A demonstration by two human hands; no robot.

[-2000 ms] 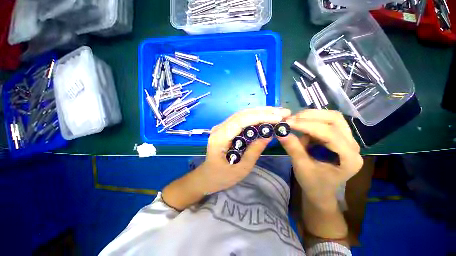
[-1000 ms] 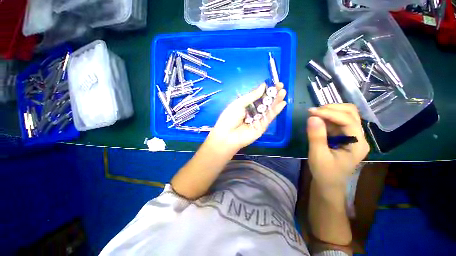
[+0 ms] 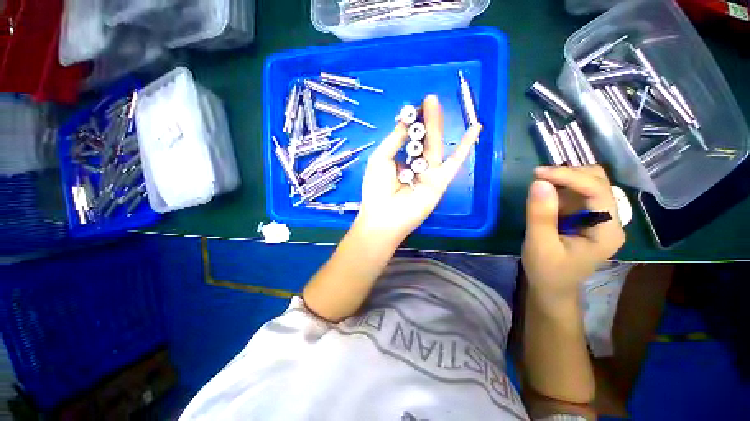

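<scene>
My left hand [image 3: 403, 181] is over the right half of the blue work tray [image 3: 498, 156], palm up with fingers partly spread. It holds several silver cylinders [image 3: 415, 148], their pale round ends facing up. My right hand [image 3: 571, 226] is right of the tray, fingers curled round a short dark blue-black tool [image 3: 585, 219]; most of the tool is hidden in the fist. Silver cylinders with thin pins [image 3: 321, 177] lie loose in the tray's left half, and one more [image 3: 468, 99] lies near its right wall.
Loose metal sleeves [image 3: 566, 141] lie beside a tilted clear box [image 3: 691, 191] of jumbled parts. A clear box [image 3: 399, 29] stands beyond the tray. A lidded frosted box [image 3: 177, 144] and second blue tray [image 3: 74, 201] are left. White tissue [image 3: 274, 232] lies near the bench edge.
My hands have separated. My left hand has moved up over the tray and turned palm up with the cylinders. My right hand has moved away from them. The whole view has shifted.
</scene>
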